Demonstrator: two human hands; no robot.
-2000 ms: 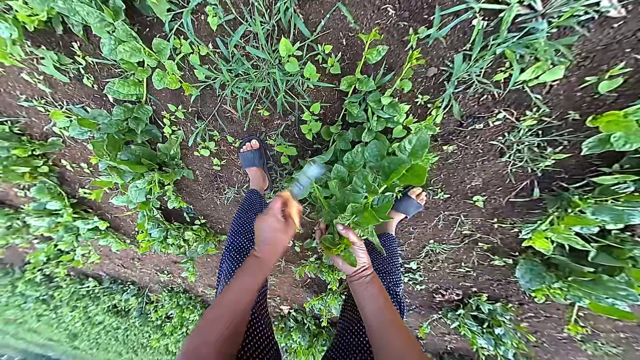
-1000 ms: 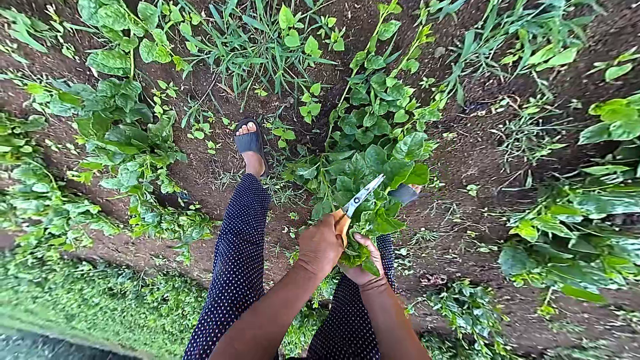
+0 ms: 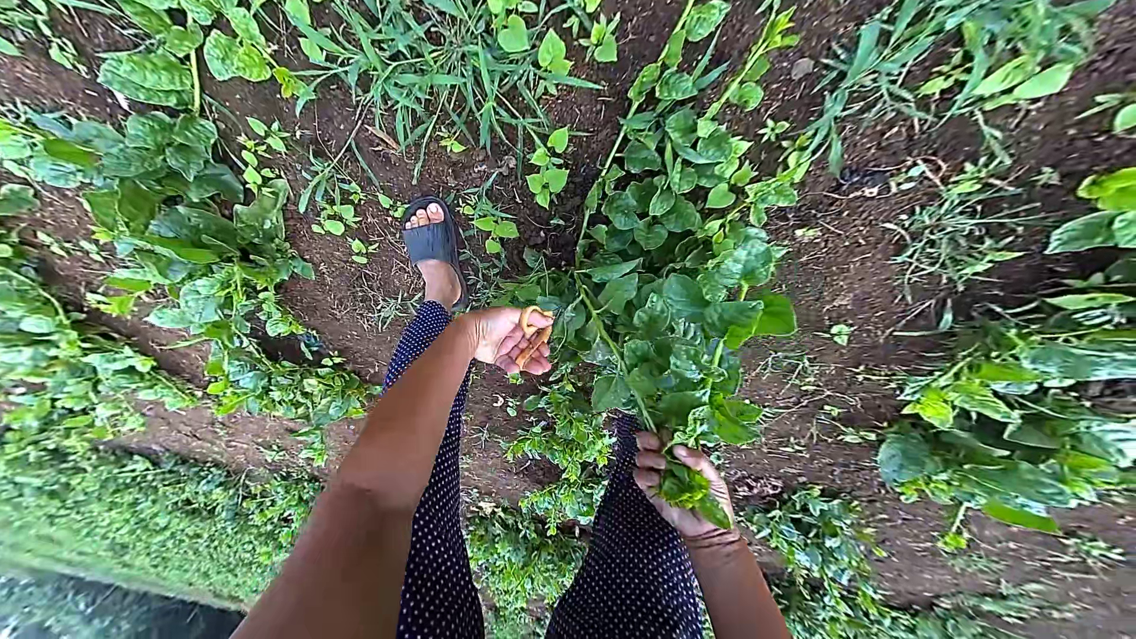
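My left hand (image 3: 515,342), palm turned up, holds scissors by their orange handle (image 3: 532,333); their blades cannot be seen. It is just left of a leafy green plant with trailing stems (image 3: 679,293). Lower and to the right, my right hand (image 3: 679,488) grips a bunch of green leaves (image 3: 688,493), with the fingers curled round the stems. A long stem (image 3: 603,328) runs from the plant down to this hand. Larger leaves just above the hand hide where the bunch and the plant meet.
My left foot in a dark slide sandal (image 3: 433,244) stands on brown soil (image 3: 355,284). Rows of leafy plants lie at left (image 3: 191,222) and right (image 3: 1021,408). Grass tufts (image 3: 444,71) grow ahead. Dotted trousers (image 3: 630,550) cover my legs.
My left hand, with the scissors, has moved away from the bunch and turned palm up. The blades, seen over the leaves one second ago, are out of sight. My right hand still holds leaves.
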